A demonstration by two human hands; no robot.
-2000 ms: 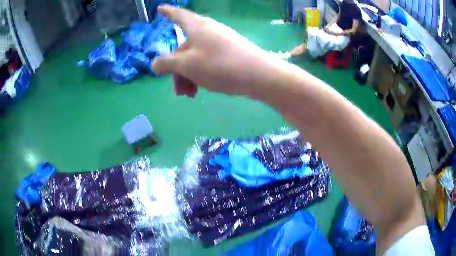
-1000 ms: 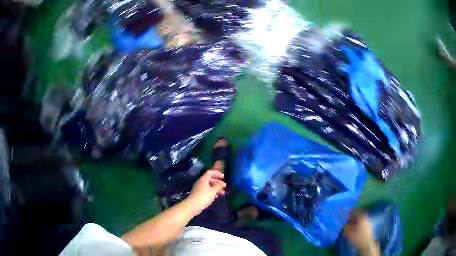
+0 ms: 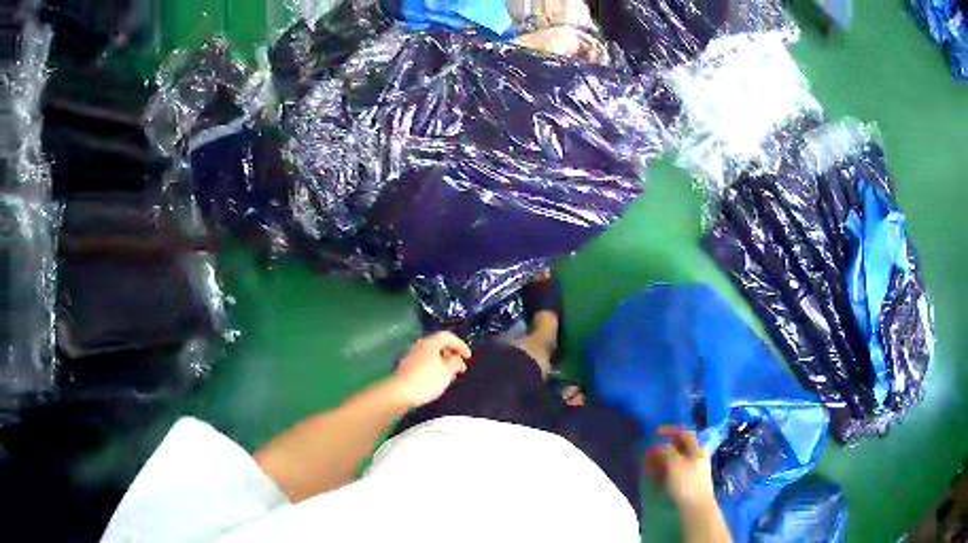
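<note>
My left hand (image 3: 433, 367) is over my dark-clothed lap, fingers loosely curled, nothing seen in it. My right hand (image 3: 681, 465) is at the near left side of a large blue sack (image 3: 669, 345). Its fingers look slightly apart and blurred, and I see nothing held; whether they touch the sack is unclear. The sack's mouth shows dark plastic-wrapped contents (image 3: 756, 451). A large plastic-wrapped pile of dark purple cloth (image 3: 467, 217) lies on the floor ahead of my feet.
Long wrapped dark stacks (image 3: 796, 281) lie at right, with a blue scrap (image 3: 877, 276) and a shiny white band (image 3: 748, 101). More dark wrapped stacks (image 3: 133, 255) stand along the left. A khaki wrapped piece (image 3: 560, 34) is at the top. Another blue bag (image 3: 804, 514) sits at lower right.
My raised, pointing arm has come down from the earliest view. The view has tilted down and shifted left. My right hand is now nearer my lap, at the blue sack's left side.
</note>
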